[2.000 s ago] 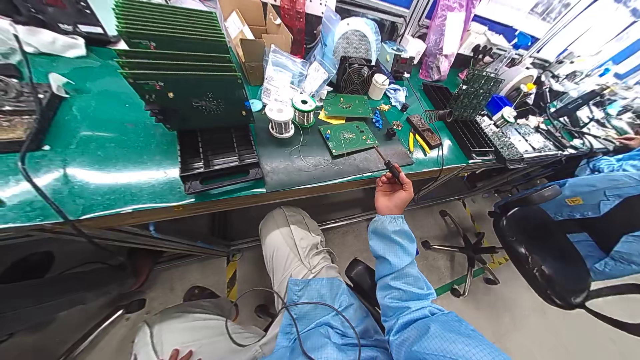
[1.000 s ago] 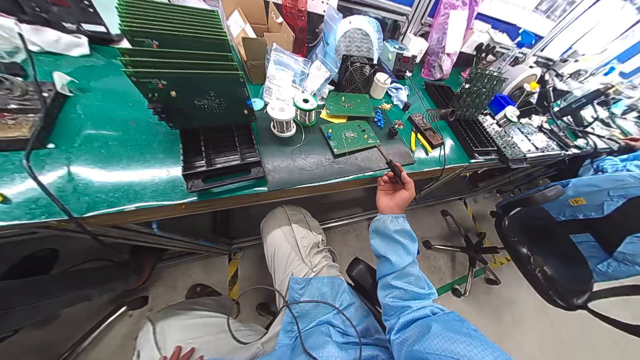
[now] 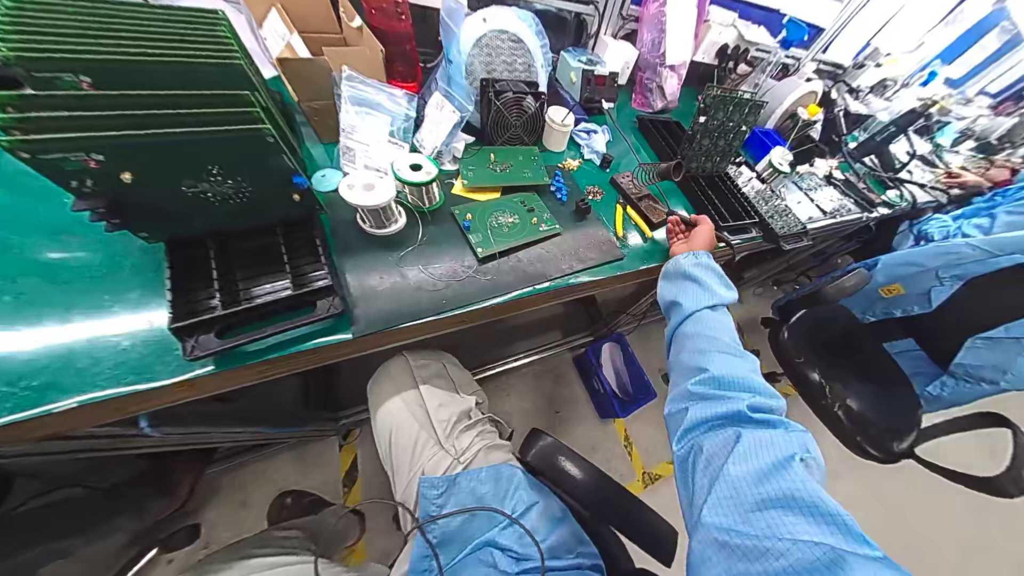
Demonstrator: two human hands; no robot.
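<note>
My right hand (image 3: 691,235) is closed around the dark handle of a soldering iron (image 3: 680,216), beside the soldering iron stand (image 3: 638,200) with its coiled holder. Yellow-handled pliers (image 3: 632,221) lie just left of the stand. On the dark mat, left of my hand, rests a green circuit board (image 3: 508,224). Behind it sits another circuit board (image 3: 500,166), with blue components (image 3: 558,186) at its right. Two solder wire spools (image 3: 373,203) (image 3: 418,181) stand to the left, a loose strand of wire trailing onto the mat. My left hand is out of view.
A black rack (image 3: 248,280) stands at left by a row of upright green circuit boards (image 3: 160,176). Behind the mat are a fan (image 3: 514,114), a white jar (image 3: 558,128) and a cardboard box (image 3: 316,64). A person in a blue smock (image 3: 952,312) sits at right, near a black chair (image 3: 848,384).
My right hand has moved right with the soldering iron, from beside the front circuit board to the stand. The left hand, partly visible at the bottom edge before, is out of view.
</note>
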